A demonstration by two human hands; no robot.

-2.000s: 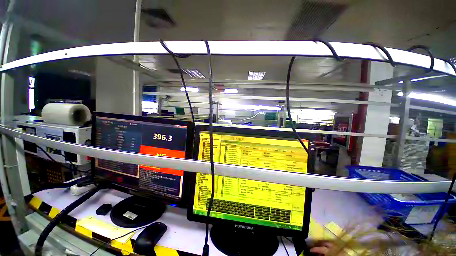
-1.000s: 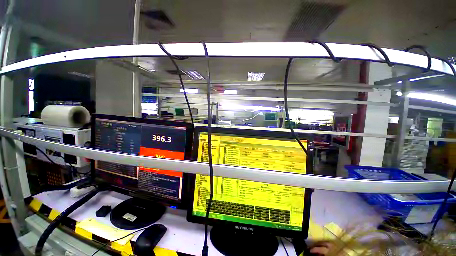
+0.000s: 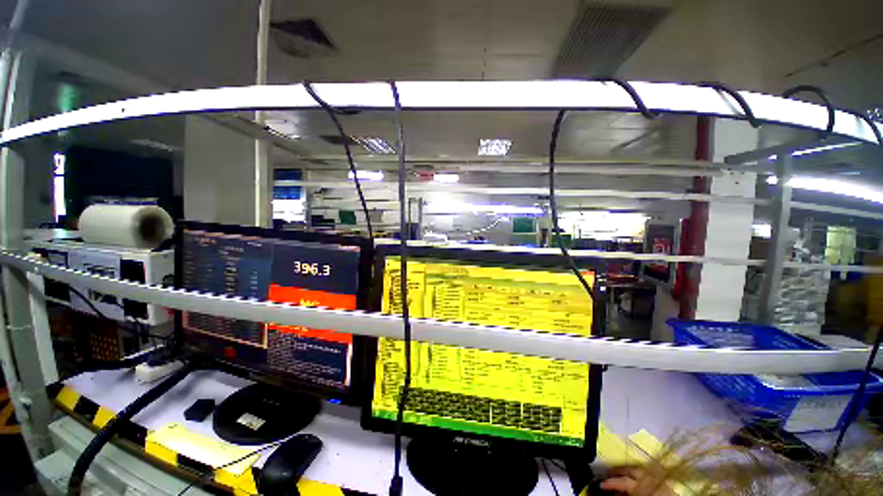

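My right hand (image 3: 620, 482) shows only in part at the bottom edge, right of the yellow-screen monitor's foot. Blurred hair-like strands cover much of it. Its fingers lie at a small dark thing that I cannot make out clearly. My left hand is not in view. The yellow-screen monitor (image 3: 494, 339) shows rows of text. The weighing monitor (image 3: 228, 271) stands to its left and shows "396.3" above a red block.
A white rail (image 3: 465, 334) crosses before both monitors. A black mouse (image 3: 289, 463) lies near hazard tape (image 3: 165, 449). A blue basket (image 3: 765, 373) stands at right. A pale film roll (image 3: 124, 225) sits far left. Black cables hang from the upper rail (image 3: 503, 95).
The view has shifted very slightly. My right hand stays at about the same place, and both screens look the same.
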